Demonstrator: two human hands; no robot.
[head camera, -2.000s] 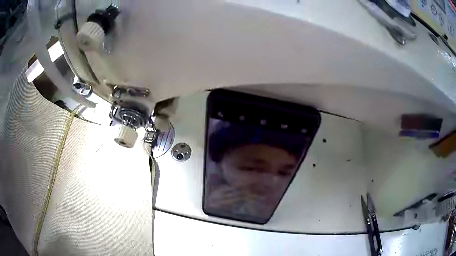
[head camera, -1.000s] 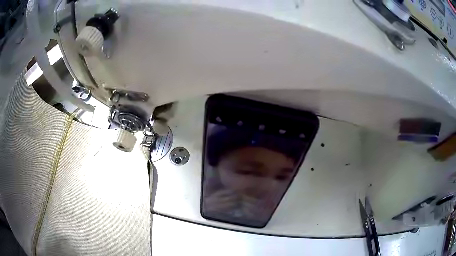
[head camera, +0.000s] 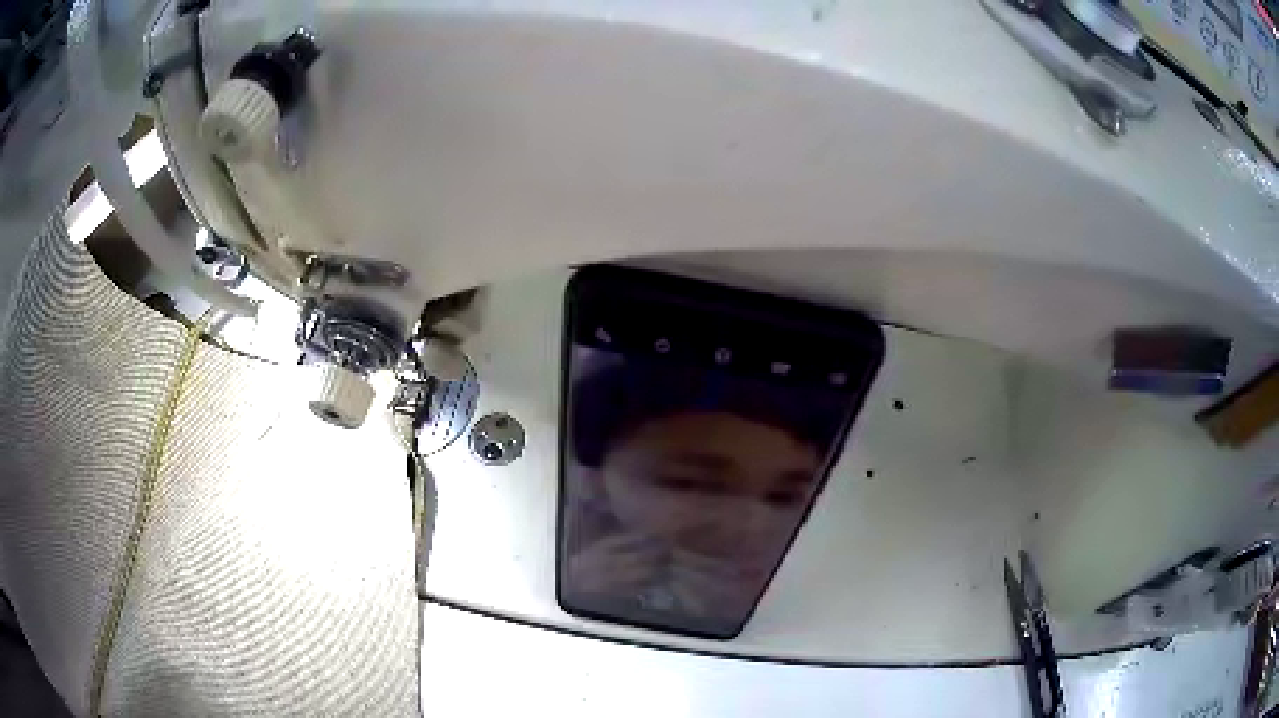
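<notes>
No hand is in view. A beige garment panel (head camera: 281, 561) covers the left side of the machine table, with a narrow yellow-gold seam (head camera: 152, 484) running down it. The panel's right edge lies by the brightly lit presser foot and needle area (head camera: 410, 397) of the white sewing machine (head camera: 631, 140). The light washes out part of the cloth. A black smartphone (head camera: 708, 463) lies on the machine bed under the head, its screen lit with a blurred face and a row of icons.
Dark thread snips (head camera: 1035, 631) lie right of the phone, points away from me. A control panel (head camera: 1220, 42) shows at the top right. A tension dial (head camera: 241, 115) sits at the upper left. A small round metal plate (head camera: 497, 438) is in the bed left of the phone.
The whole view has shifted slightly, so the phone and machine parts appear a little further left. The panel, phone and snips otherwise lie the same.
</notes>
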